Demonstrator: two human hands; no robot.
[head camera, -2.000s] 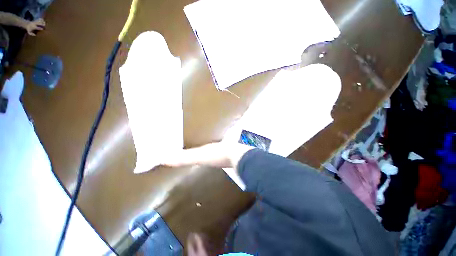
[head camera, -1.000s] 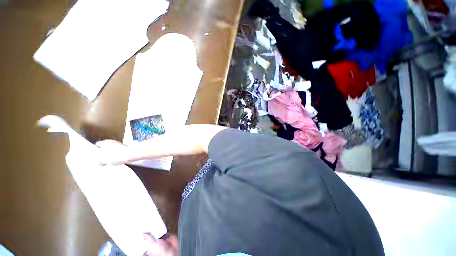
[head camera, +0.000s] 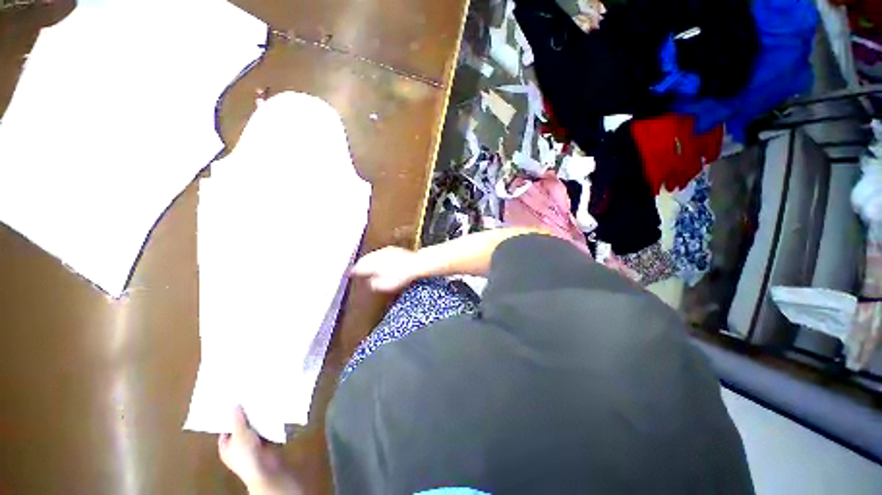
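Observation:
A white cut sleeve stack (head camera: 280, 232) lies on the brown table, rounded cap away from me, narrow end near. Its layers show along the right edge, and the narrow end is uneven. My left hand (head camera: 253, 462) is at the narrow end, thumb on top, gripping it; its other fingers are hidden. My right hand (head camera: 387, 268) touches the stack's right edge with its fingertips; whether it grips cannot be told. A wider white body panel stack (head camera: 116, 135) with a curved notch lies to the left, cut off by the picture's edge.
The brown table's edge (head camera: 440, 145) runs down right of the stack. Beyond it, white scraps and piles of pink (head camera: 543, 205), black, red (head camera: 674, 155) and blue cloth (head camera: 774, 53) lie on the floor. Grey padded forms (head camera: 783, 232) stand farther right.
The second sleeve stack, carried by both hands a second ago, no longer shows separately. The speckled box is gone from view. My right hand has moved from the carried stack to the remaining stack's right edge.

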